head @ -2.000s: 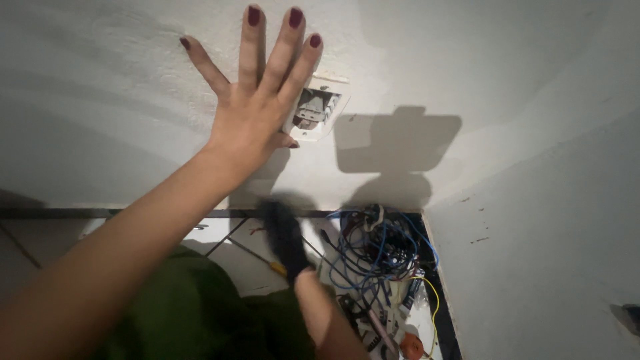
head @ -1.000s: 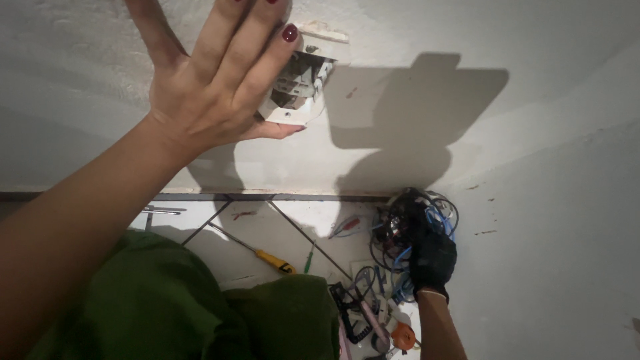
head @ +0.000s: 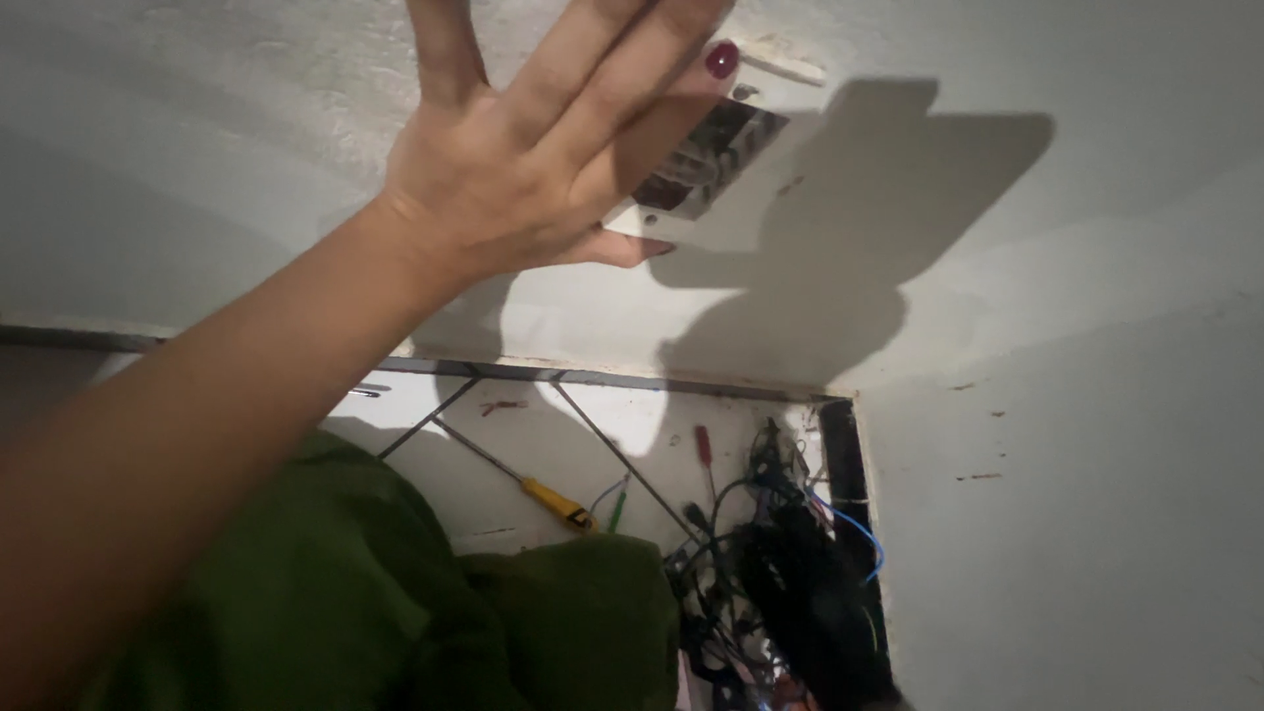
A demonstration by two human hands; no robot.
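Note:
My bare left hand point(head: 533, 148), with dark red nails, is spread flat against the wall at the left edge of an open electrical wall box point(head: 706, 163). Its fingers are apart and it holds nothing. Inside the box some wires or fittings show, partly behind a finger. My right hand point(head: 815, 592), in a black glove, is blurred and low at the right, over a tangle of dark cables point(head: 726, 553) on the floor. Its fingers cannot be made out, nor can what they hold. A blue wire point(head: 864, 538) curves out beside the glove.
On the white tiled floor lie a yellow-handled screwdriver point(head: 558, 504), a small green tool point(head: 617, 512), a red-handled screwdriver point(head: 703, 446) and a scrap of reddish wire point(head: 504, 406). Green cloth point(head: 553, 612) covers my legs in front. A side wall point(head: 1066, 553) rises at the right.
My gloved right hand has moved from near the yellow screwdriver to the cables in the right corner. The cable tangle has shifted and spread lower. My left hand stays on the wall. The view has moved closer.

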